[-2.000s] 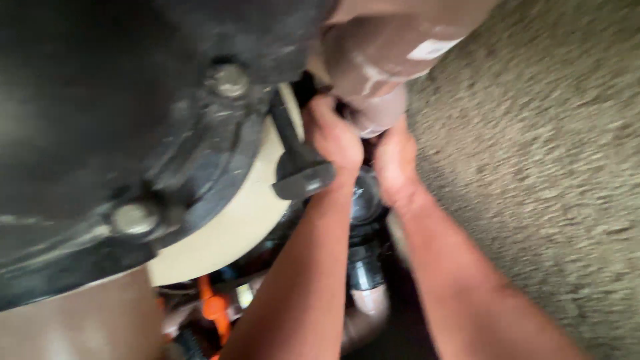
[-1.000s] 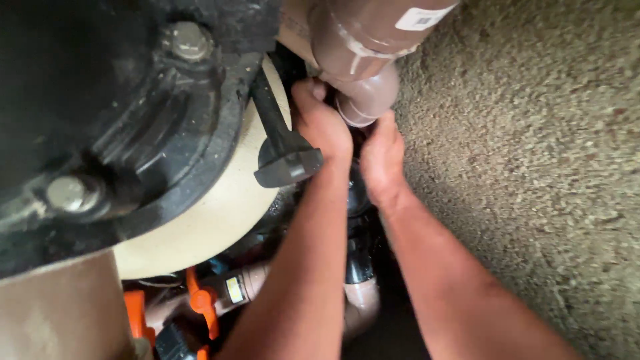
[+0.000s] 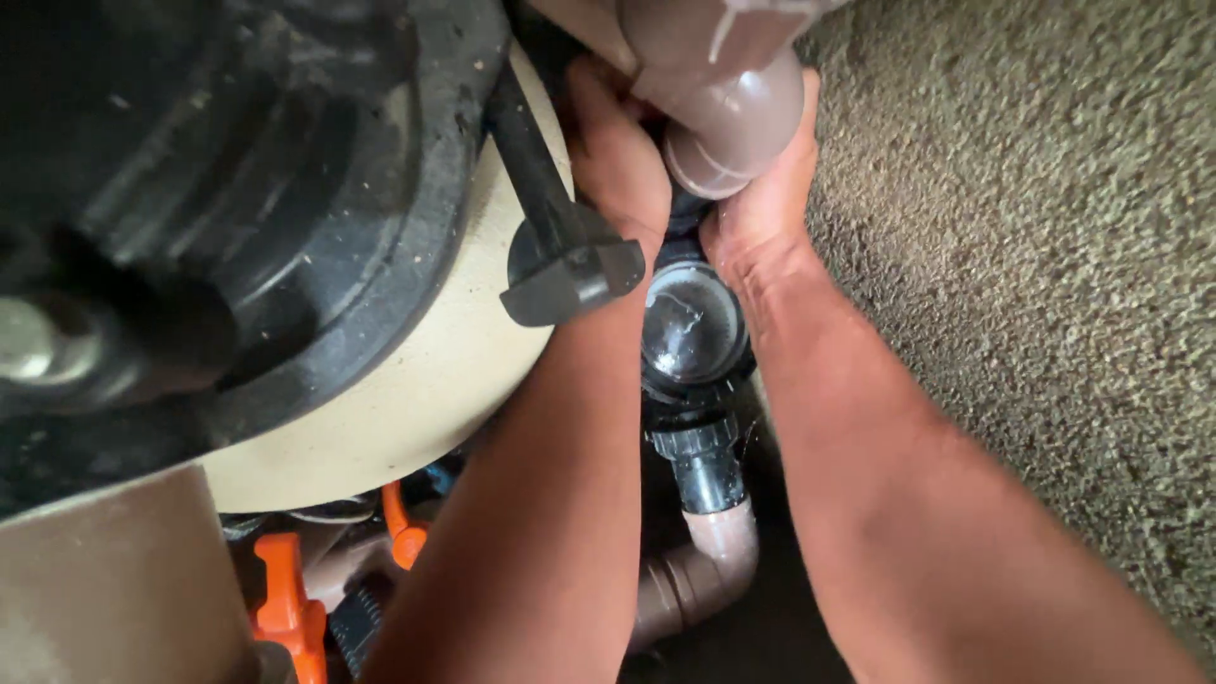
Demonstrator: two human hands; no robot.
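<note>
My left hand (image 3: 622,166) reaches in on the left of a grey-brown plastic pipe elbow (image 3: 746,119), its fingers partly hidden behind the pipework. On the elbow's right side is my right hand (image 3: 774,204), the palm close against it and most fingers out of sight. Whether either hand grips something cannot be told. Between my wrists sits a black housing with a round clear lid (image 3: 692,323). Below it, a black ribbed union nut (image 3: 696,437) joins a lower pipe elbow (image 3: 727,546).
A cream tank (image 3: 408,418) with a black bolted flange (image 3: 380,332) fills the left. A black T-shaped knob (image 3: 570,275) juts out beside my left forearm. Orange valve handles (image 3: 290,603) stand at the lower left. A rough textured wall (image 3: 1026,209) runs along the right.
The view has shifted closer, and the round clear lid now shows between my wrists. My right hand sits further up around the side of the elbow than a second ago.
</note>
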